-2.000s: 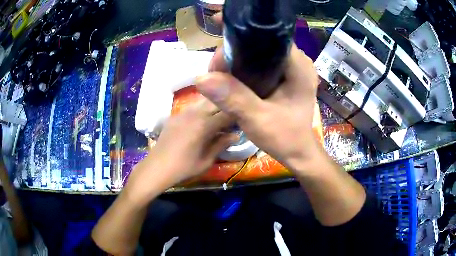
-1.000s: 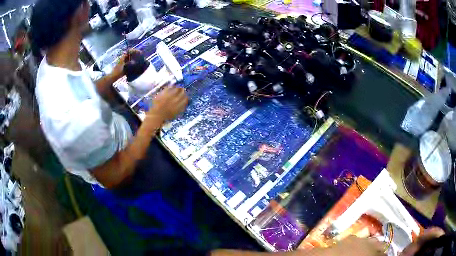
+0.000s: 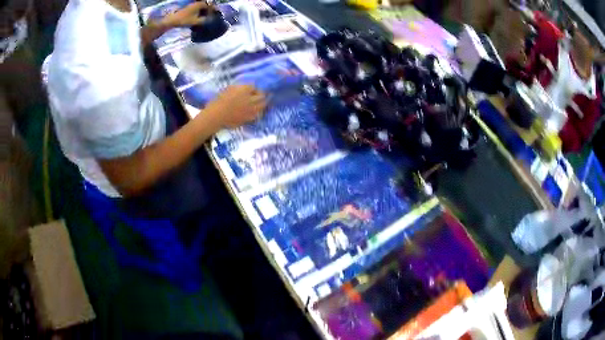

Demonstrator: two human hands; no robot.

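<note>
The view is turned to the left and blurred. A white plastic housing (image 3: 483,315) lies on the orange work pad (image 3: 434,309) at the lower right, cut off by the bottom edge. The grease can (image 3: 550,285), round and brown with a white top, stands beside it on a piece of brown cardboard (image 3: 505,272). My left hand and my right hand are not in the picture. The electric screwdriver is not seen either.
A dark pile of black modules (image 3: 398,93) with white connectors lies on the bench (image 3: 345,219). Another worker (image 3: 109,99) sits at the left, one arm over the bench, near a white unit (image 3: 215,50). A cardboard box (image 3: 61,275) stands on the floor. White parts lie at the right.
The view has swung left, away from the pad. My hands and the screwdriver have left the picture, and the housing has shifted to the bottom edge. The other worker's arm has moved slightly.
</note>
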